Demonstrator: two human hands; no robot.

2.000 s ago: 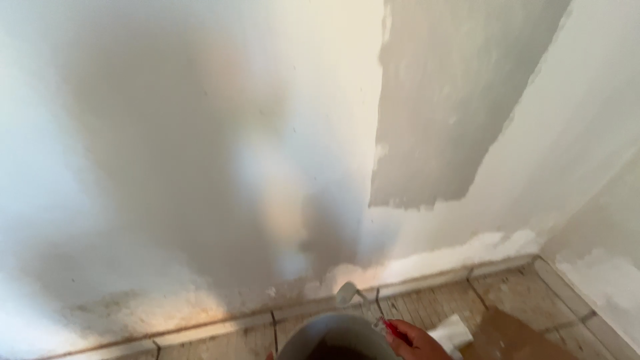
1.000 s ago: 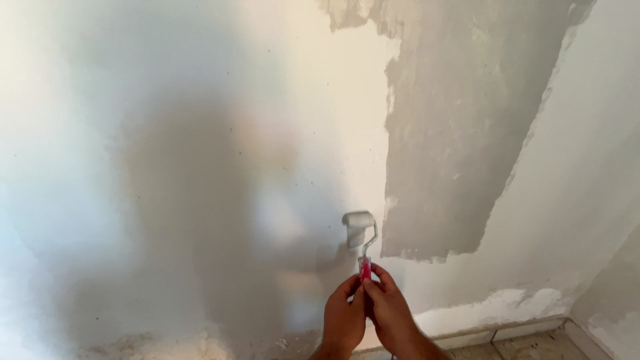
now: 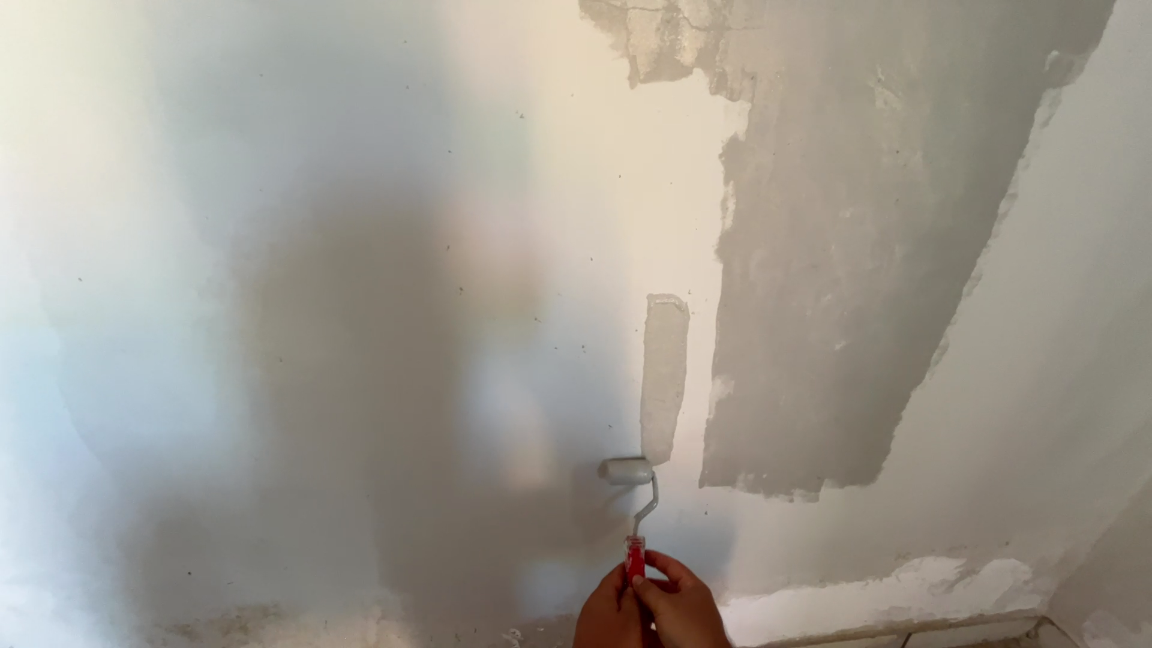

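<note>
Both hands are together at the bottom centre of the head view, on the red handle of a small paint roller. My left hand (image 3: 609,616) and my right hand (image 3: 681,609) close their fingers round the handle from either side. The paint roller (image 3: 627,471) points up, its grey-coated sleeve lying level at the wall. From just above the sleeve a short upright strip of fresh grey paint (image 3: 664,382) rises on the pale wall (image 3: 558,216). To its right, a pale gap apart, is a large grey patch (image 3: 828,270) with ragged edges.
Cracked, rough plaster (image 3: 666,40) shows at the top. White filler patches (image 3: 864,594) run low along the wall. A tile skirting (image 3: 954,630) and an adjoining wall (image 3: 1111,567) meet in the lower right corner. A soft shadow falls across the wall's left and middle.
The roller has come up from beside a round container at the bottom edge to the wall. Both hands now hold it, and a new grey strip shows on the wall. The view has tilted up.
</note>
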